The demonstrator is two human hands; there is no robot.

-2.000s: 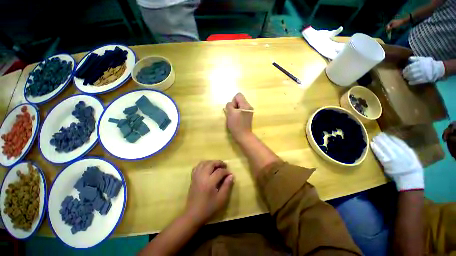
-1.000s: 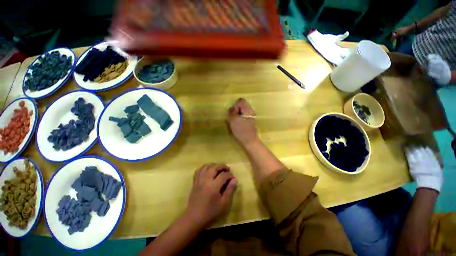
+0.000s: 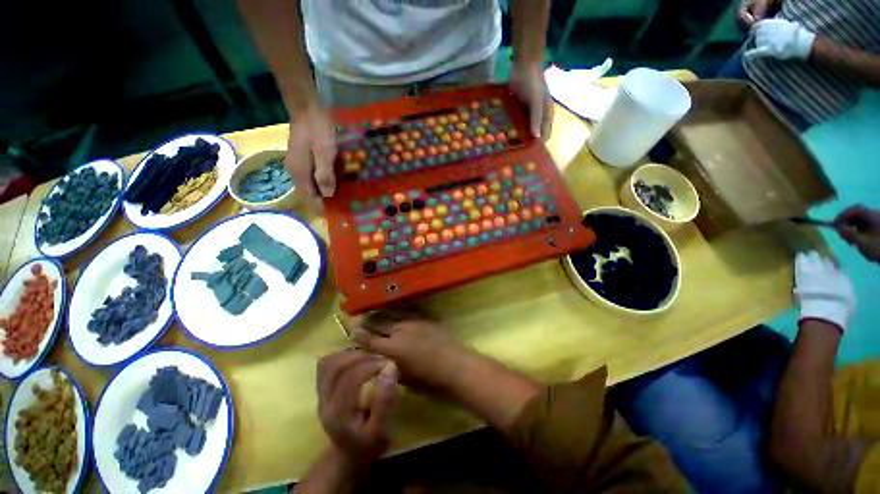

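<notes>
A red-orange mould plate [image 3: 453, 193], its holes filled with orange, yellow, teal and black pieces, is held by a standing person's two hands over the table, in front of me. My right hand [image 3: 410, 347] is just below the plate's near edge, with a thin light pick [image 3: 342, 325] at its fingertips. My left hand [image 3: 357, 400] is beside it, nearer me, with curled fingers; whether it holds anything is unclear. Both hands are somewhat blurred.
White plates of coloured pieces, including a teal-strip plate [image 3: 299, 309], stand left. A small bowl [image 3: 262, 181] is behind them. A black-pellet bowl [image 3: 627, 260], small bowl [image 3: 661, 193], white jug [image 3: 640, 116] and cardboard box [image 3: 757, 159] are right. A neighbour's gloved hand [image 3: 822, 289] is near.
The mould plate has come down from the top of the view to in front of me. My right hand has moved left and nearer me, and my left hand slightly left. The camera view has shifted.
</notes>
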